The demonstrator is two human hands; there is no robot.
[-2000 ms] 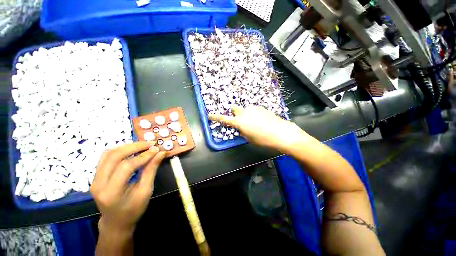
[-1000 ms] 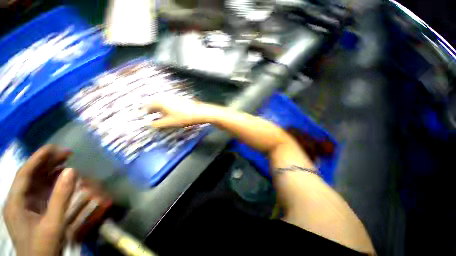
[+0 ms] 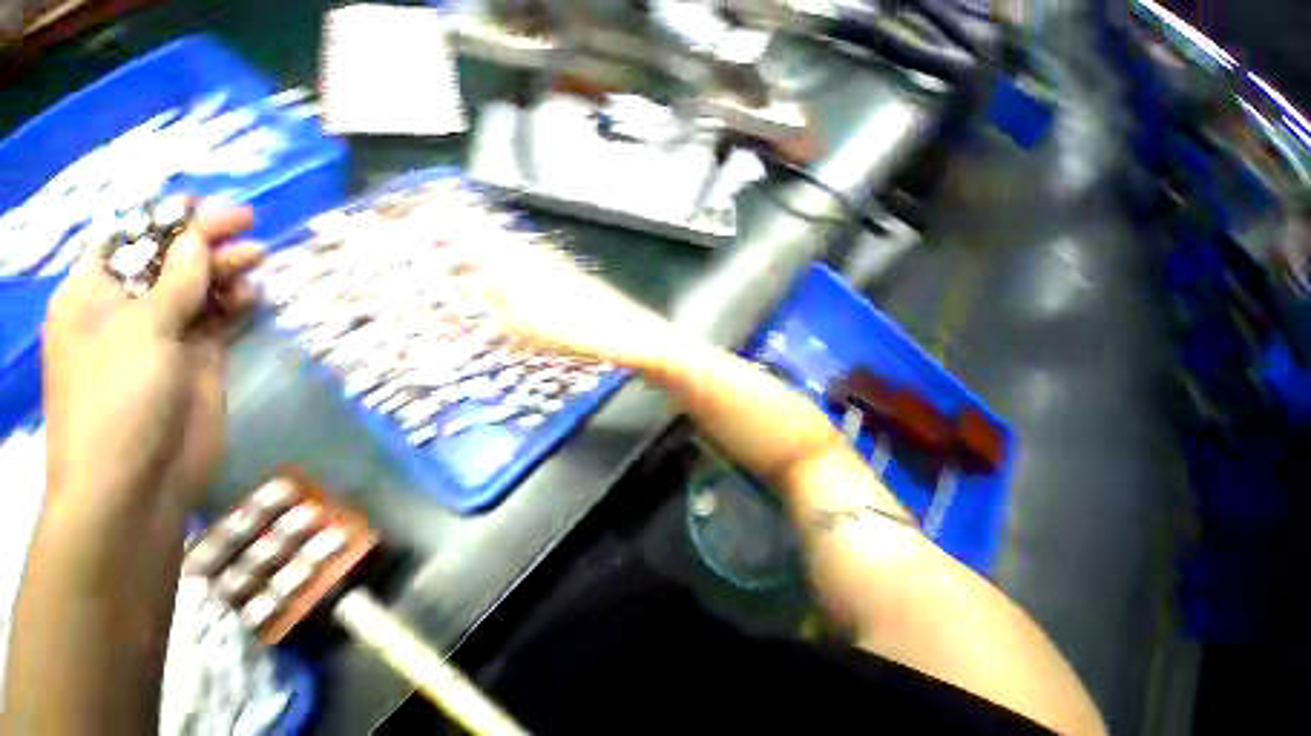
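The red-brown jig point(image 3: 354, 544) lies tilted on the bench at lower left, with rows of blurred white tops in it. Its pale stick handle point(image 3: 421, 664) points toward me. My left hand point(image 3: 144, 324) is raised above and beyond the jig, not touching it, closed around several small white-and-brown parts point(image 3: 140, 256). My right hand point(image 3: 539, 305) reaches over the speckled parts in the right blue tray point(image 3: 482, 492). It is blurred, so its fingertips and anything in them cannot be made out.
A deeper blue bin point(image 3: 295, 180) with white pieces stands at back left. The white-heaped tray is partly hidden by my left arm. A white card point(image 3: 391, 72) and the metal press point(image 3: 618, 166) stand behind. A blue bin point(image 3: 992, 503) holding dark red blocks point(image 3: 906, 414) is at right.
The view has swung right since the oldest frame. My left hand has left the jig and risen with small parts in it. My right hand is still over the right tray.
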